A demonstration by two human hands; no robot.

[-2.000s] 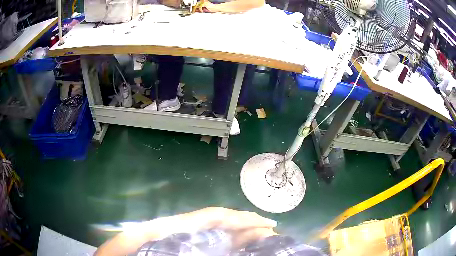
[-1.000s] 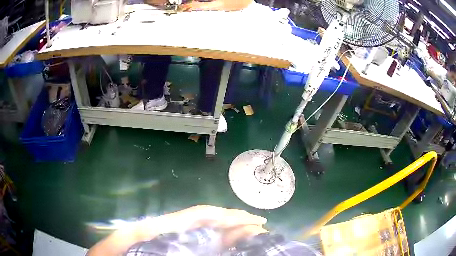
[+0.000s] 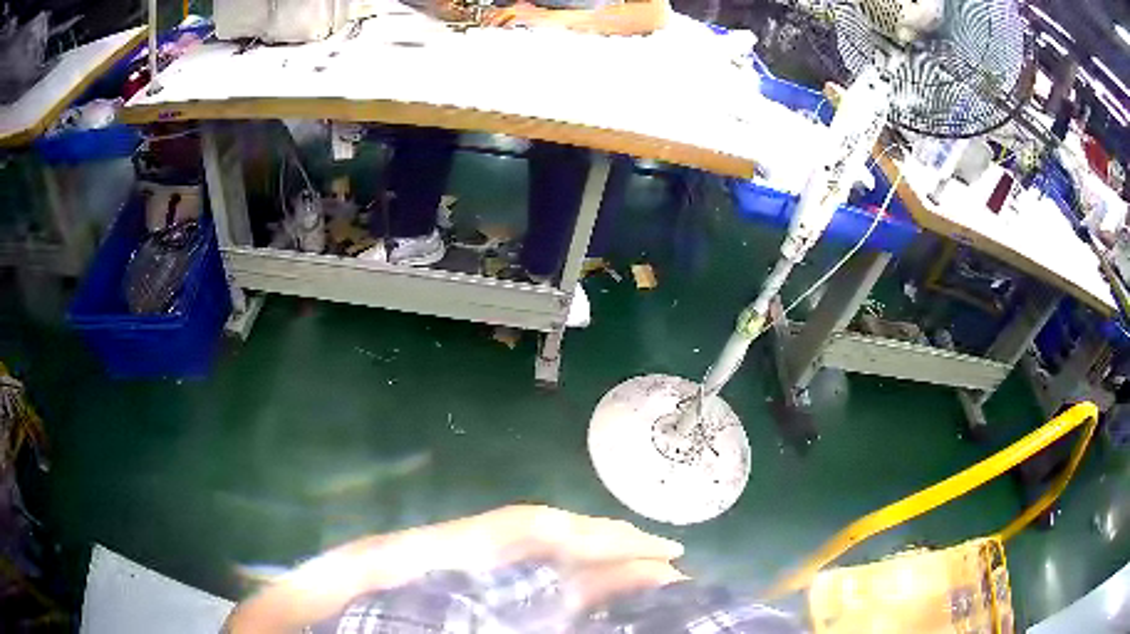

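My left hand (image 3: 582, 535) lies at the bottom centre, at the end of a bare forearm reaching in from the lower left. It is pale with glare, and its fingers are hard to make out. No held thing shows. A second skin-coloured patch just under it may be my right hand (image 3: 630, 577), mostly hidden. Grey-and-white checked cloth (image 3: 452, 597) lies below the forearm. Across the floor, a person's hands (image 3: 496, 15) are at the far side of the white sewing table (image 3: 434, 68), near the top edge; the piece there is unclear.
A pedestal fan stands on a round white base (image 3: 669, 448) in front. A trolley with a yellow handle (image 3: 954, 483) is at lower right. A blue bin (image 3: 149, 334) holds a dark wrapped bundle at left. A pale panel (image 3: 149, 597) is at lower left. Scraps lie under the table.
The view swung left and then back right, so the table and fan shifted in the picture. The forearm and hand keep nearly the same pose.
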